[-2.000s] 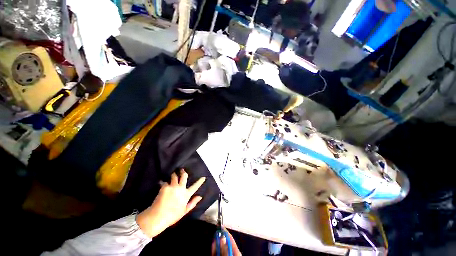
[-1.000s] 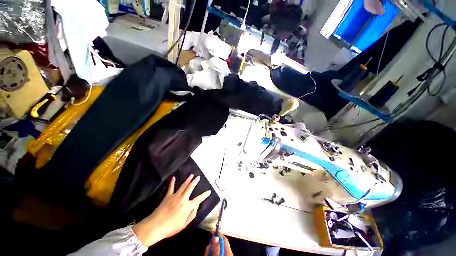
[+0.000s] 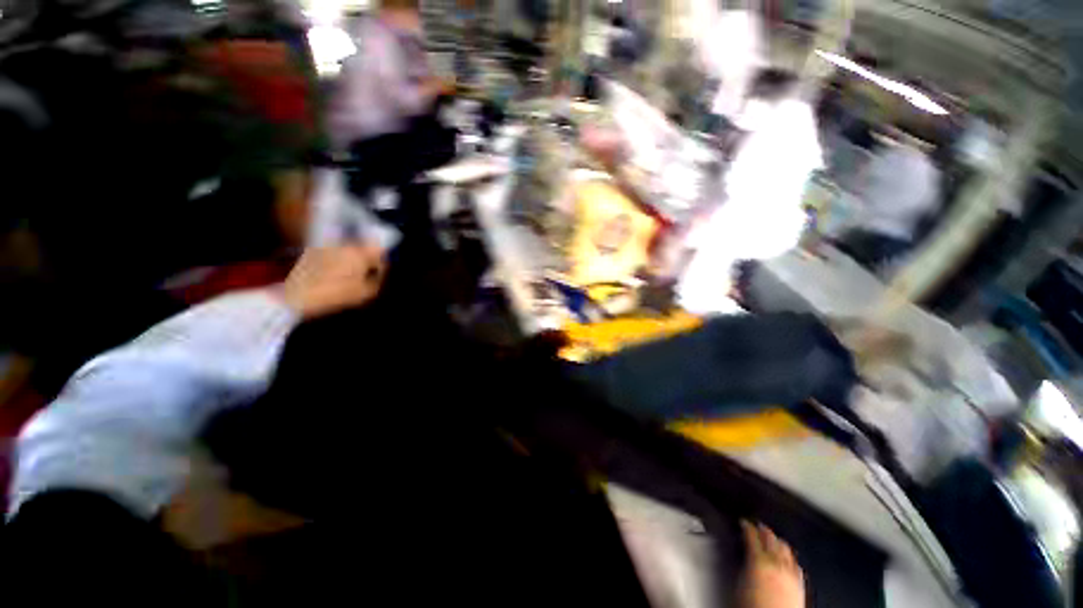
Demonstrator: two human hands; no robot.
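Observation:
The view is blurred. My left hand (image 3: 335, 280) is raised at the left, fingers closed on the edge of a large dark cloth (image 3: 439, 475) that spreads below it and to the right. My right hand (image 3: 772, 572) is cut off by the bottom edge, its fingertips at a long dark strip of the cloth (image 3: 819, 552); whether it grips anything cannot be told. A dark blue-grey bundle (image 3: 724, 362) lies over the yellow surface (image 3: 742, 429). The scissors cannot be seen.
A yellow box-like thing (image 3: 608, 233) stands behind the bundle, with white cloth (image 3: 760, 178) beside it. A seated person in a pale top (image 3: 380, 77) is at the upper left. More people are blurred at the upper right.
The view has swung left, and the sewing machine head has left the picture. My left hand has gone from flat on the cloth to raised and closed on it. The scissors no longer show.

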